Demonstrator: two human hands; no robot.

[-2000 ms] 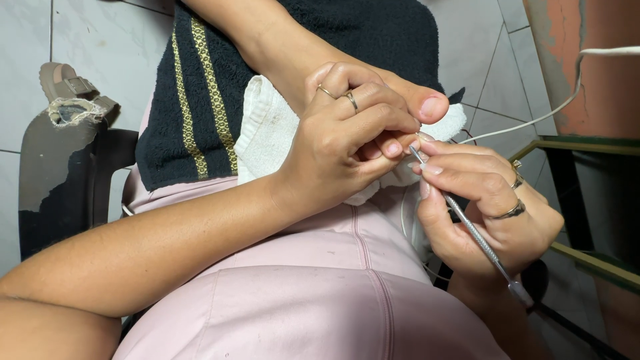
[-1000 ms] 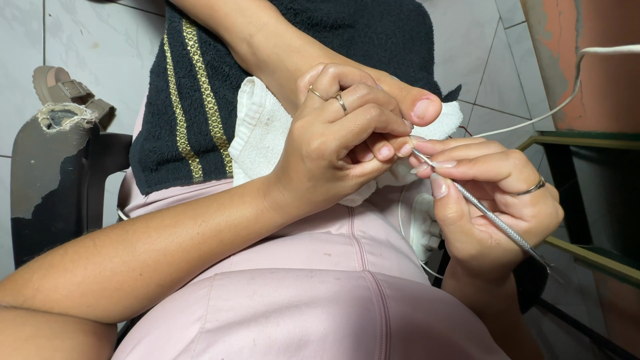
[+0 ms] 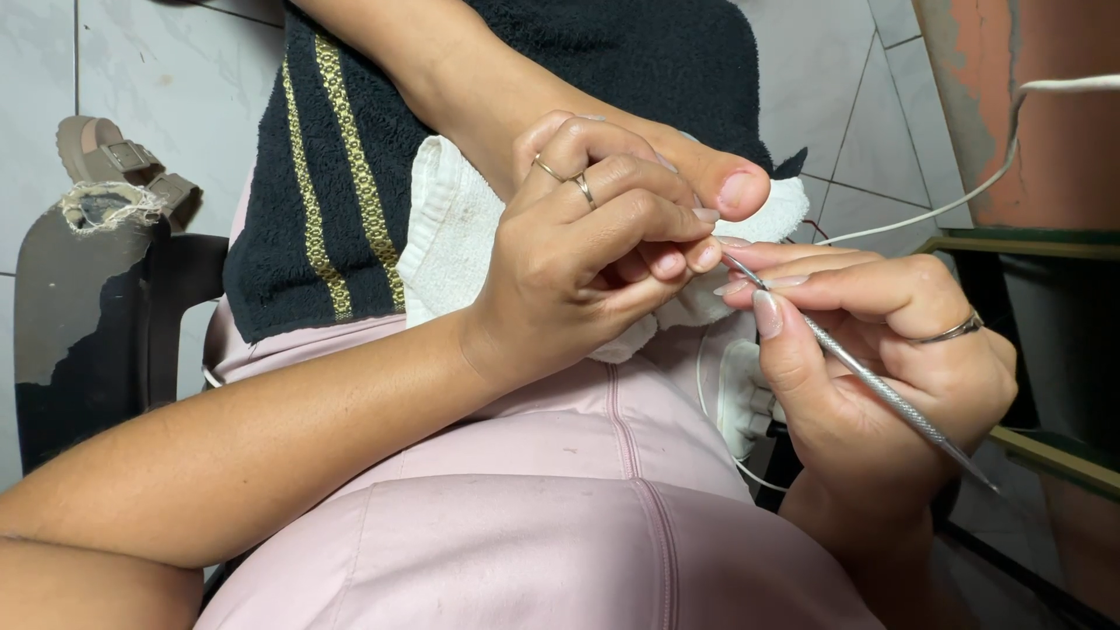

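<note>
Another person's bare foot [image 3: 652, 144] lies over a black towel [image 3: 604, 52] with gold patterned stripes and a white cloth [image 3: 451, 227]. My left hand [image 3: 591, 232], with rings on two fingers, is closed around the smaller toes, whose tips [image 3: 691, 258] show between its fingers and thumb. The big toe [image 3: 742, 188] stands apart above them. Between the thumb and fingers of my right hand [image 3: 875, 350] is a thin metal nail tool [image 3: 875, 385] with a knurled handle. Its upper tip meets a small toe; the pointed lower end sticks out past my palm.
A worn black armrest [image 3: 87, 315] with torn covering is at the left, and a buckled sandal [image 3: 122, 162] lies on the tiled floor behind it. A white cable [image 3: 945, 206] crosses at the right, near a gold-edged frame [image 3: 1050, 249]. White plugs [image 3: 744, 394] sit below my hands.
My right hand has turned the metal tool since the earliest frame, and its lower end shows a point now. My left hand keeps its hold on the toes.
</note>
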